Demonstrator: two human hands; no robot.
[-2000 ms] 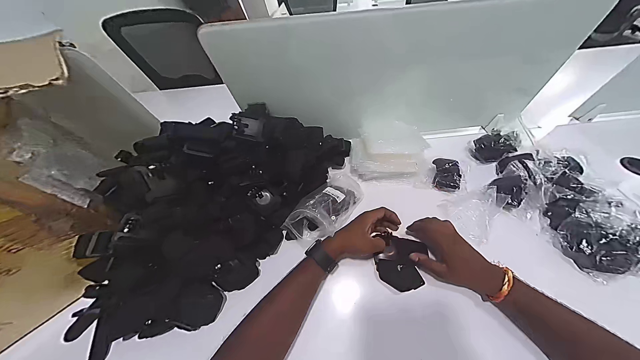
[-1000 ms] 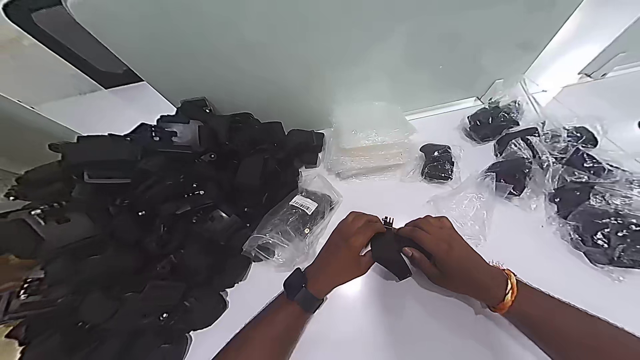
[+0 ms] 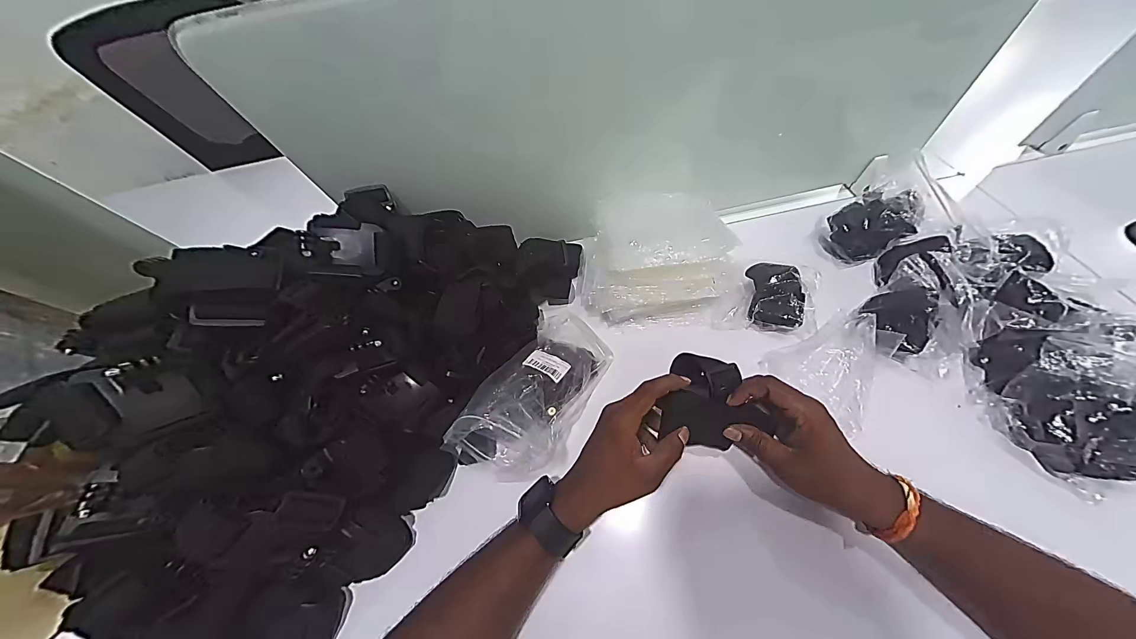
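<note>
Both hands hold one black strap-like item [image 3: 701, 413] a little above the white table. My left hand [image 3: 626, 448] grips its left side, fingers behind and thumb in front. On its right side, my right hand [image 3: 790, 439] pinches it between thumb and fingers. The item's upper part curls over into a loop. Left of my left hand lies a clear plastic bag [image 3: 532, 395] with black contents and a label bearing writing. Another black item in clear plastic [image 3: 777, 295] rests beyond my right hand. What exactly the black item is, I cannot tell.
A large heap of black items [image 3: 293, 382] covers the table's left side. Clear plastic bags are stacked [image 3: 661, 266] before the pale partition [image 3: 568, 106]. Several bagged black items [image 3: 1065, 390] lie at the right, beside a crumpled clear bag [image 3: 830, 368].
The black item in my hands has changed shape: its flap hung down earlier, and its upper part is now curled over. Both hands have stayed on it. The view has shifted.
</note>
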